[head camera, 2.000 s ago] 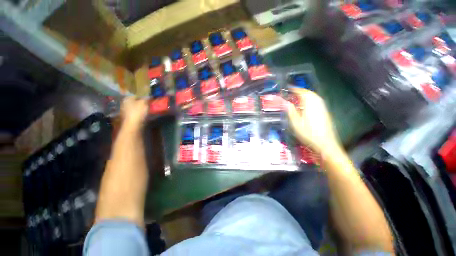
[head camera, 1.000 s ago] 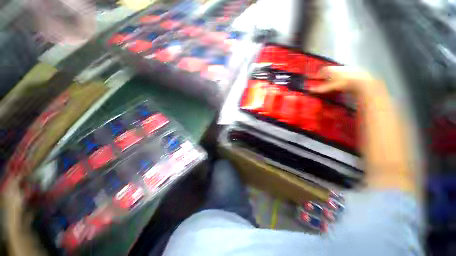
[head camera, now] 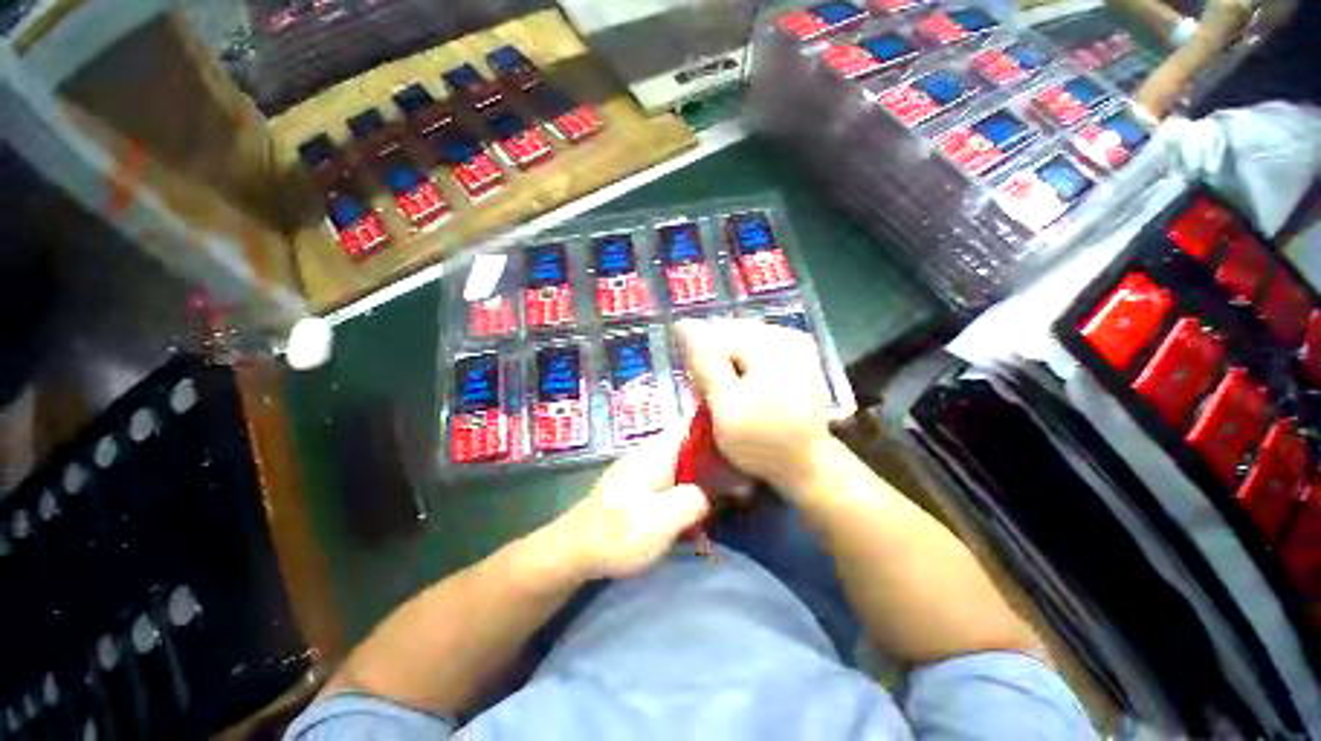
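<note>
A clear tray (head camera: 577,336) with two rows of red keypad phones lies on the green bench in front of me. A phone at its top left has a white label (head camera: 484,277). My left hand (head camera: 632,510) and my right hand (head camera: 756,394) meet at the tray's near edge and grip a red piece (head camera: 697,471) between them. It looks like a phone or back cover seen edge-on; the fingers hide most of it. My right hand hides the tray's lower right part.
A tan ledge (head camera: 638,130) behind holds another phone tray. Tall stacked clear trays (head camera: 927,217) stand at back right. A black tray of red covers (head camera: 1129,379) tops a stack at right. A black tray with pale round parts (head camera: 131,579) is at left. Another person's hand (head camera: 1226,20) shows at top right.
The view has swung back from the cover stack to the phone tray. My right hand has left the black tray of covers, and both hands now hold a red piece together.
</note>
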